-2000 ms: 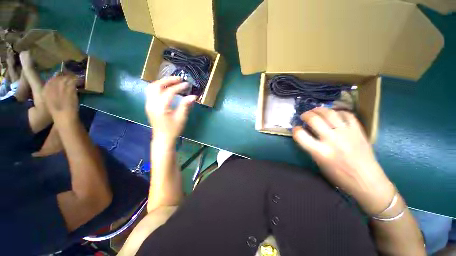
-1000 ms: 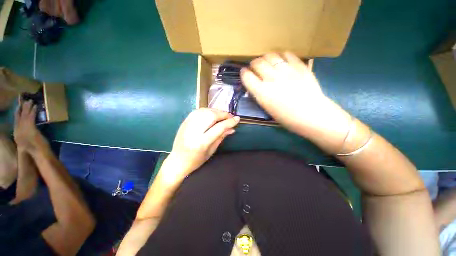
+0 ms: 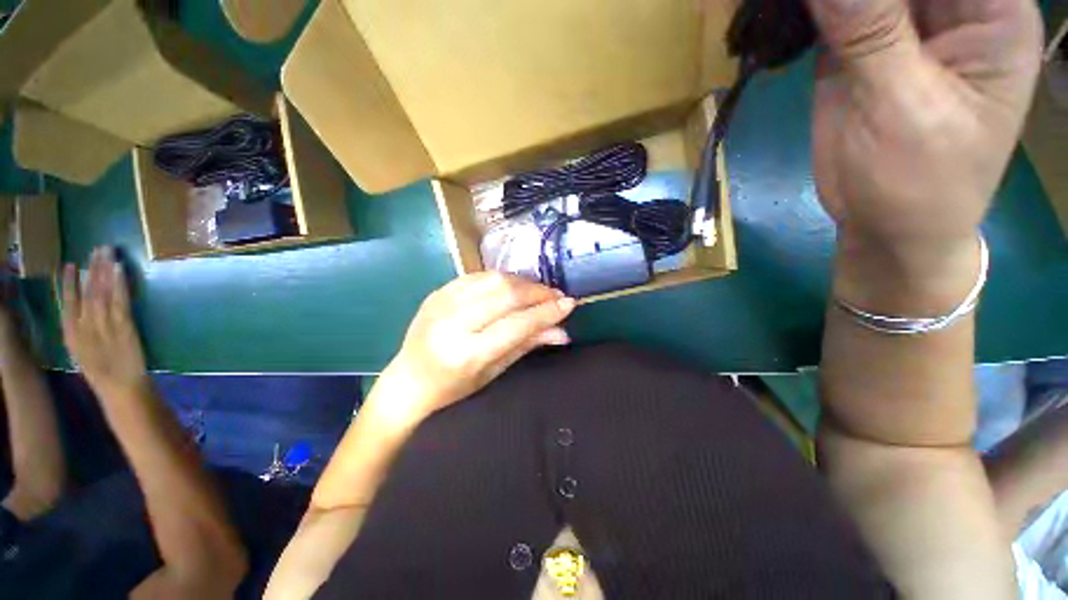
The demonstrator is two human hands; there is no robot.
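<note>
An open cardboard box (image 3: 451, 232) lies in front of me with its lid raised. Inside are a coiled black cable (image 3: 576, 179), a dark rectangular power adapter (image 3: 603, 267) at the near edge with its cord beside it, and clear plastic (image 3: 511, 249) at the left. My left hand (image 3: 486, 334) rests at the box's near left edge, fingertips on the rim. My right hand (image 3: 919, 129) is raised at the upper right, holding a black cable bundle (image 3: 769, 29), partly cut off by the top edge. A strand hangs from it to a light-coloured plug (image 3: 703, 225) at the box's right side.
A neighbour's open box (image 3: 223, 249) with coiled cable and a dark adapter stands to the left on the green table (image 3: 387, 316). Another person's hand (image 3: 103, 314) lies near it. A further box (image 3: 35, 234) is at the far left, and cardboard shows at the right edge.
My right hand has risen from inside the box to the upper right with a black cable bundle. My left hand stays at the near edge. The adapter and coiled cable are now uncovered.
</note>
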